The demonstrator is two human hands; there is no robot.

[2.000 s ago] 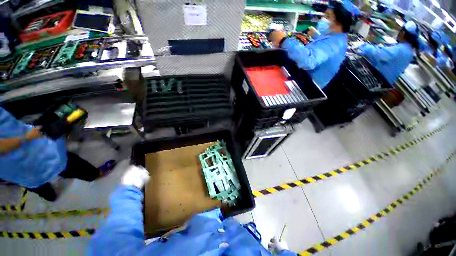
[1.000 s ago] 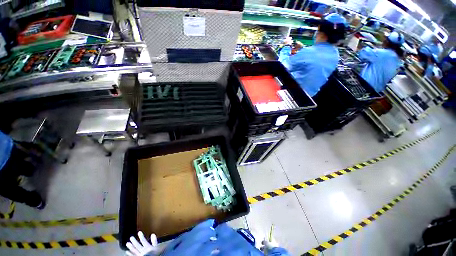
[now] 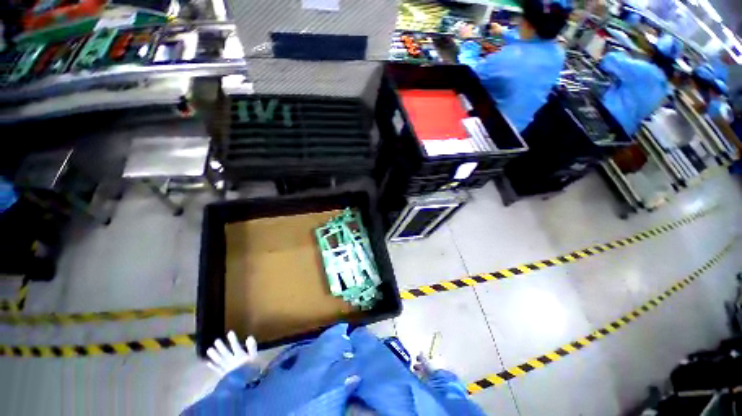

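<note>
A black bin [image 3: 213, 268] with a brown cardboard base stands in front of me. A pile of pale green frames [image 3: 348, 258] lies in its right part. My left hand [image 3: 231, 353], in a white glove, is spread and empty at the bin's near left corner. My right hand [image 3: 423, 366], small and partly hidden by the sleeve, is to the right of my body with a thin yellow stick [image 3: 434, 343] standing up from it.
Behind the bin are stacked black trays [image 3: 297, 146] and a grey machine. A black tote [image 3: 390, 122] with red and white contents stands at back right. A metal stool [image 3: 167, 156] and conveyor rail [image 3: 122, 81] are left. People in blue smocks work at right. Striped tape crosses the floor.
The person at the left has moved almost out of view. My left hand has come back from the bin's left side to its near left corner, fingers now spread. The frames lie as before.
</note>
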